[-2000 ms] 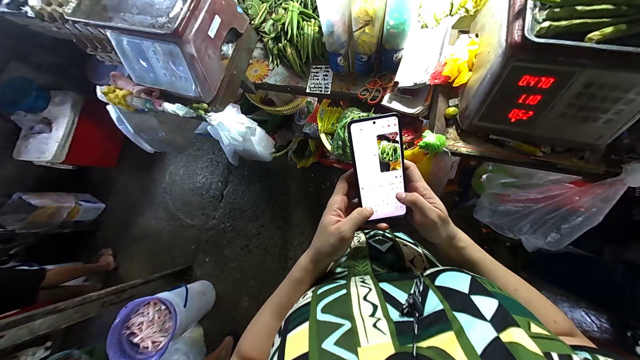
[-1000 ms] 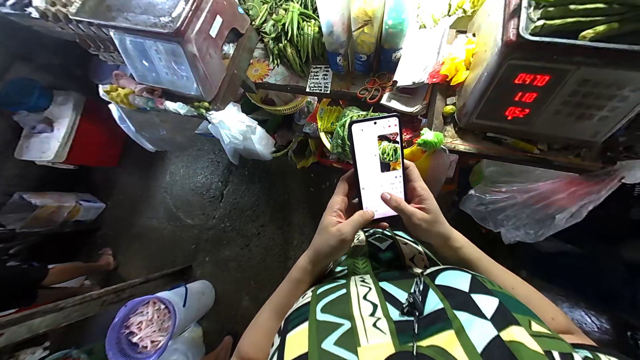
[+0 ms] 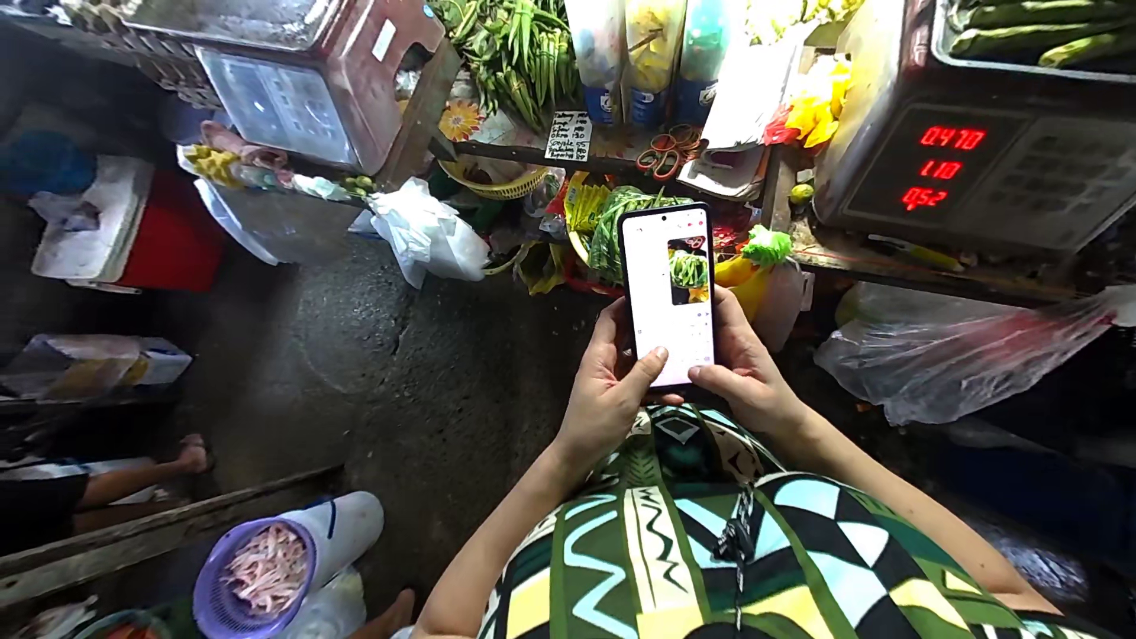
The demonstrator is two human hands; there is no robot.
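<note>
A smartphone (image 3: pixel 661 328) with a lit, mostly white screen is held upright in front of the body. My left hand (image 3: pixel 612 377) grips its left edge, the thumb over the lower left of the screen. On the other side my right hand (image 3: pixel 745 368) holds the right edge, its thumb at the lower right of the screen. A small picture of green vegetables shows at the upper right of the screen. Behind the phone's top lies a bundle of green string beans (image 3: pixel 612 235), partly hidden by it. Red-handled scissors (image 3: pixel 661 158) rest on the stall shelf beyond.
A digital scale (image 3: pixel 976 169) with red figures stands at right, another scale (image 3: pixel 284 89) at upper left. Okra (image 3: pixel 524 67) lies between them. White plastic bags (image 3: pixel 426 231) and a clear bag (image 3: pixel 958 355) hang from the stall. A purple basket (image 3: pixel 209 577) stands lower left; a person's foot (image 3: pixel 193 454) is at left.
The left thumb has moved a little over the lower screen, and the right thumb has shifted down towards its lower right. The phone stays in both hands.
</note>
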